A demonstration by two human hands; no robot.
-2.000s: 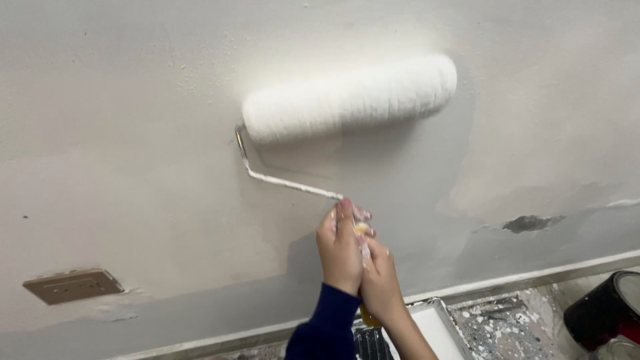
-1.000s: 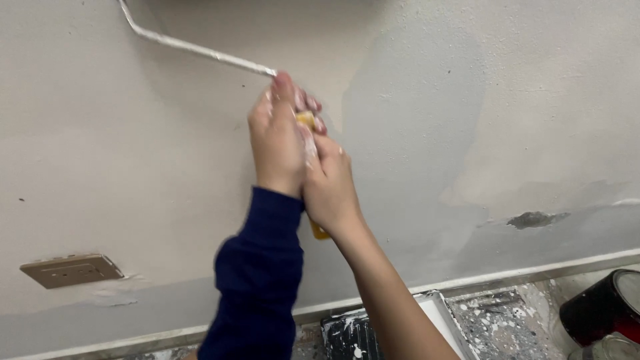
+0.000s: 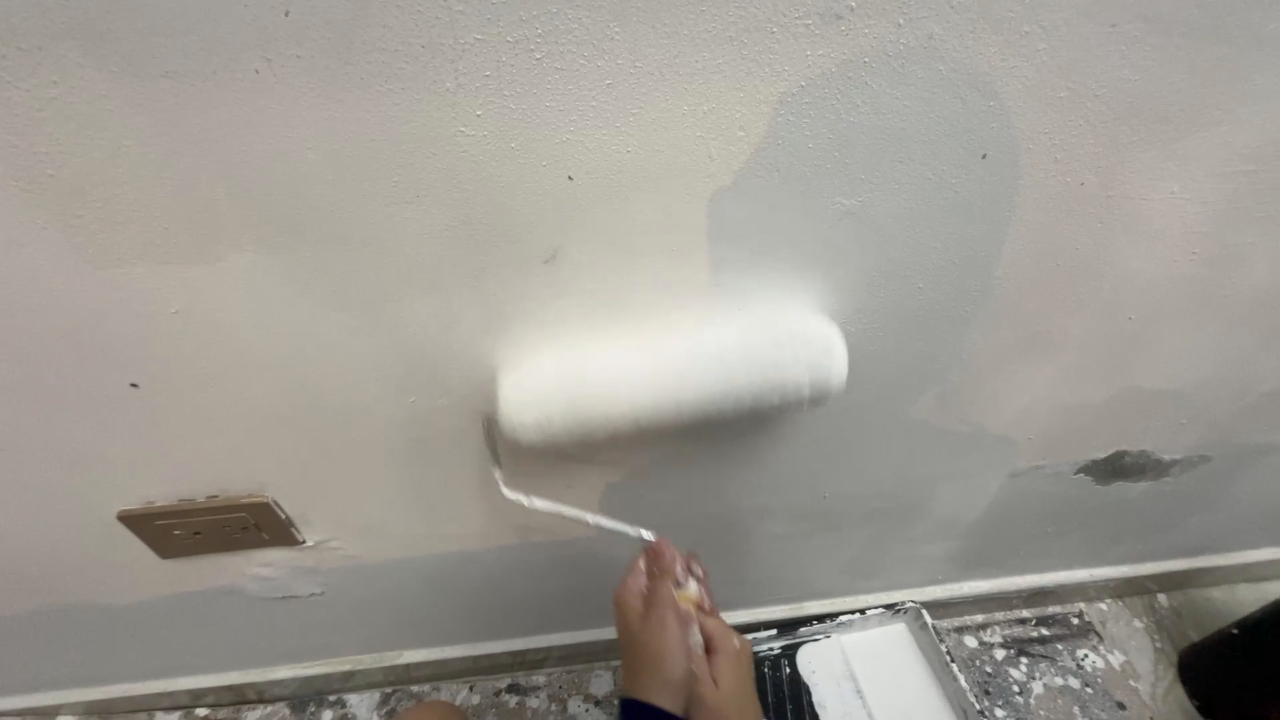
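A white paint roller [image 3: 670,380] lies against the wall [image 3: 400,300], tilted slightly up to the right and a little blurred. Its wire frame, coated in white paint, bends down to a handle that is mostly covered by my hands. My left hand [image 3: 650,630] grips that handle, with a dark blue cuff at the wrist. My right hand [image 3: 725,665] is closed around it too, lower and to the right, touching my left hand. White paint marks the fingers. A paint tray [image 3: 935,640] holding white paint sits on the floor just right of my hands.
A brown wall socket [image 3: 215,525] is at the lower left. Damaged plaster [image 3: 1140,467] shows at the right. A baseboard [image 3: 400,663] runs along the wall's foot, above a paint-spattered floor [image 3: 1060,650]. A dark container [image 3: 1235,660] stands at the lower right corner.
Both hands and the roller were higher on the wall one second ago, the roller then mostly out of view at the top. They have come down, still together on the handle.
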